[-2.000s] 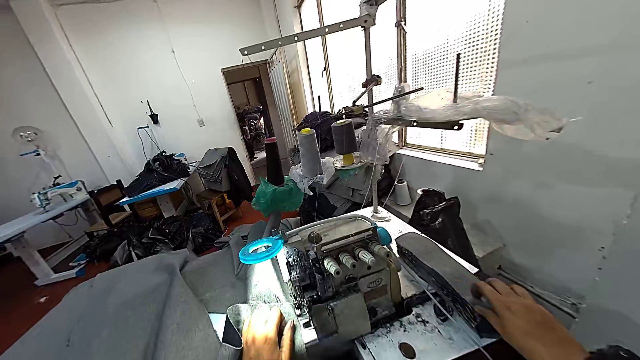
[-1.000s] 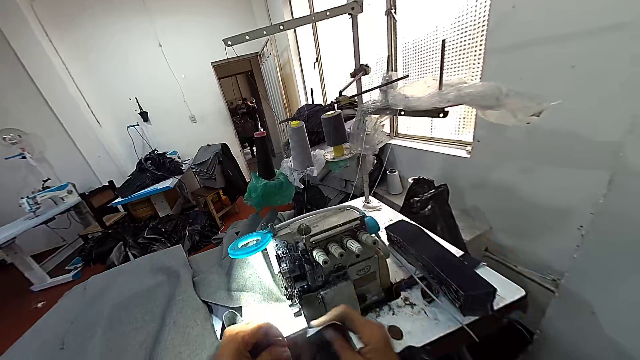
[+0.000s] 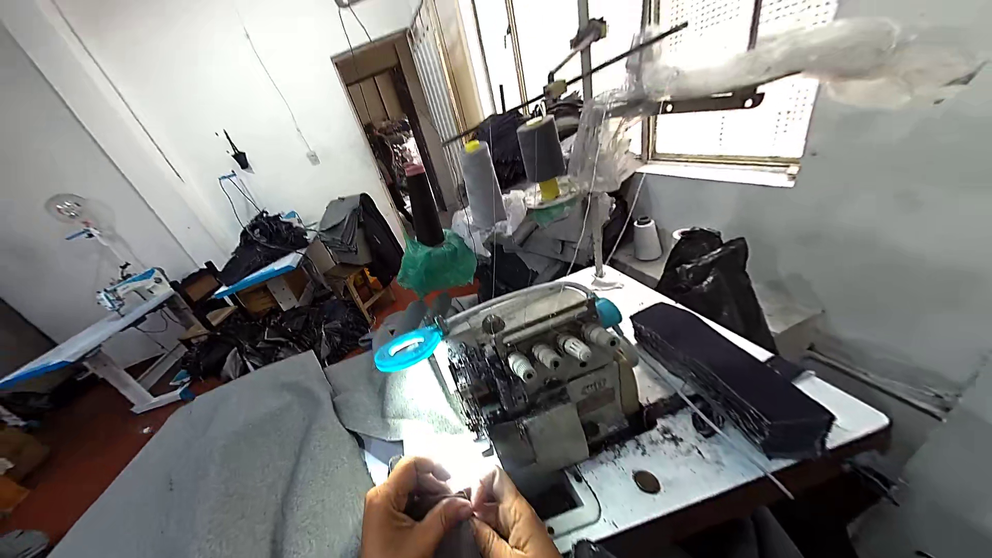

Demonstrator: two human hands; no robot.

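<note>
My left hand (image 3: 415,508) and my right hand (image 3: 508,515) meet at the table's front edge, pinching a piece of dark fabric (image 3: 453,535) between their fingertips. Just beyond them stands an overlock sewing machine (image 3: 554,387). A blue ring lamp (image 3: 407,349) at its left side throws bright light on the spot behind my fingers. Gray fabric (image 3: 225,465) spreads to the left of my hands. On the white machine table (image 3: 666,480), right of the machine, lies a stack of dark cut fabric (image 3: 728,372).
Thread cones (image 3: 482,182) stand behind the machine, one above a green plastic bag (image 3: 436,263). A black plastic bag (image 3: 713,279) sits beyond the table at right. Another sewing machine (image 3: 132,291) stands far left. Black bags and fabric (image 3: 271,341) lie on the floor.
My right hand has come from the dark fabric stack at the right to meet my left hand. The stack's top, gray-looking earlier, now shows dark. The view has moved closer to the table.
</note>
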